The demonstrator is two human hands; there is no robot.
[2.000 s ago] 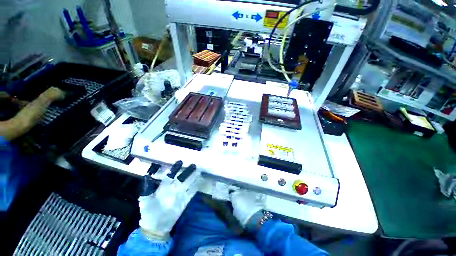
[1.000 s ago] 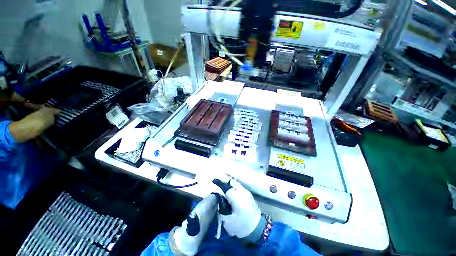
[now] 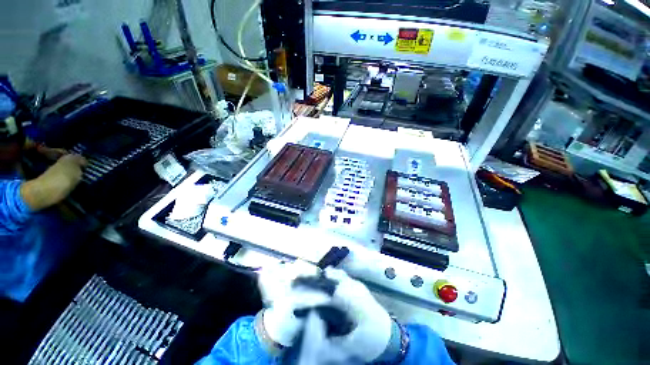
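Note:
My left hand [image 3: 285,296] and my right hand [image 3: 356,314], in white gloves with black fingertips, are together at the bottom middle, in front of the machine. They are blurred. A greyish blur shows between them; I cannot tell whether they hold anything. The left fixture [image 3: 293,171], dark red-brown with long slots, shows no white parts. The right fixture [image 3: 389,203] holds several white parts. Rows of white-silver workpieces [image 3: 348,189] lie between the fixtures.
The machine head [image 3: 284,43] hangs at the gantry's [image 3: 456,53] left end. A small-parts tray [image 3: 192,207] and black tote [image 3: 107,189] stand left. Slanted part rows [image 3: 107,328] lie lower left. Another person's hand [image 3: 64,175] is at the tote. A red emergency stop [image 3: 447,291] is front right.
The machine head has moved left along the gantry. The right fixture has slid forward towards me. My hands, apart two seconds ago, have come together and now overlap at the fingers.

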